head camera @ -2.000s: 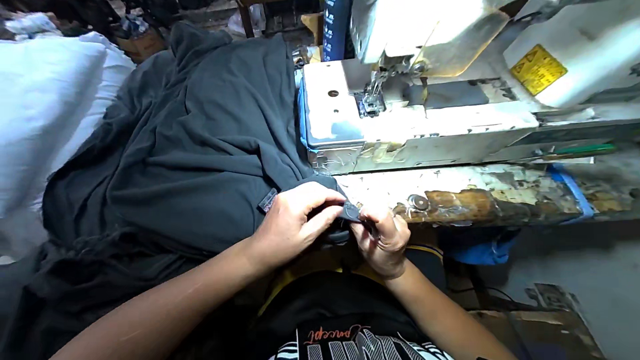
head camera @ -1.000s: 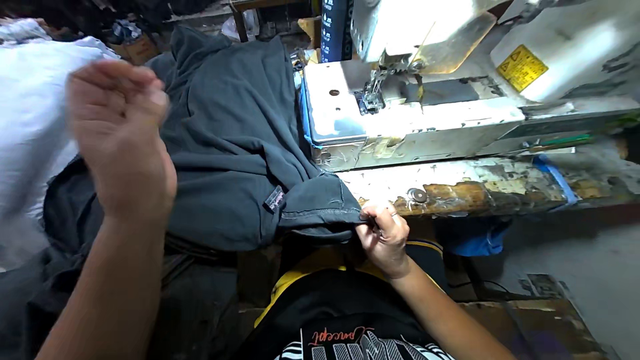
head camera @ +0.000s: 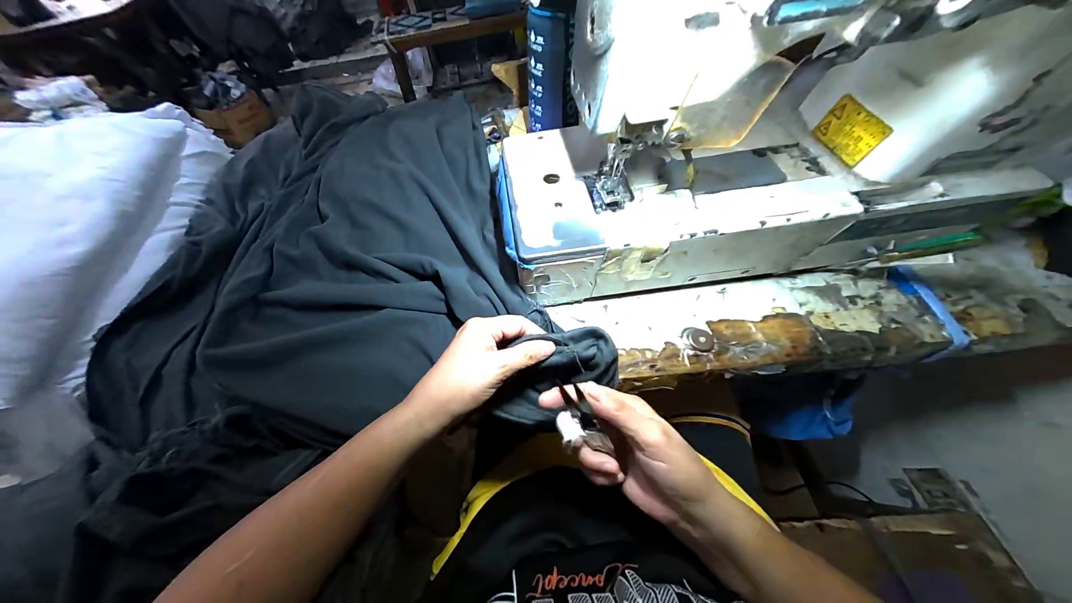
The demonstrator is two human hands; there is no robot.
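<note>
A dark grey fabric garment (head camera: pixel 360 276) spreads from the left side to the front edge of the sewing table. My left hand (head camera: pixel 481 364) pinches a folded, seamed edge of it, with the thumb on top. A loose thread shows on that edge. Just right of it, my right hand (head camera: pixel 636 444) holds small thread snips (head camera: pixel 584 414), their two blade tips apart and pointing up at the fold. Something white is wrapped on the snips' handle. Behind both hands stands a white industrial sewing machine (head camera: pixel 687 226), its presser foot (head camera: pixel 613 180) away from the fabric.
The worn wooden table edge (head camera: pixel 754 339) bears a bolt and a blue strip (head camera: pixel 930 306). White stuffed sacks or pillows (head camera: pixel 84 226) lie at the left. A dark blue cylinder (head camera: pixel 548 67) stands behind the machine bed. A blue cloth (head camera: pixel 796 410) hangs below the table.
My left hand, raised at the left one second ago, is back on the garment and grips its edge. My right hand has let go of the fabric and now shows the snips.
</note>
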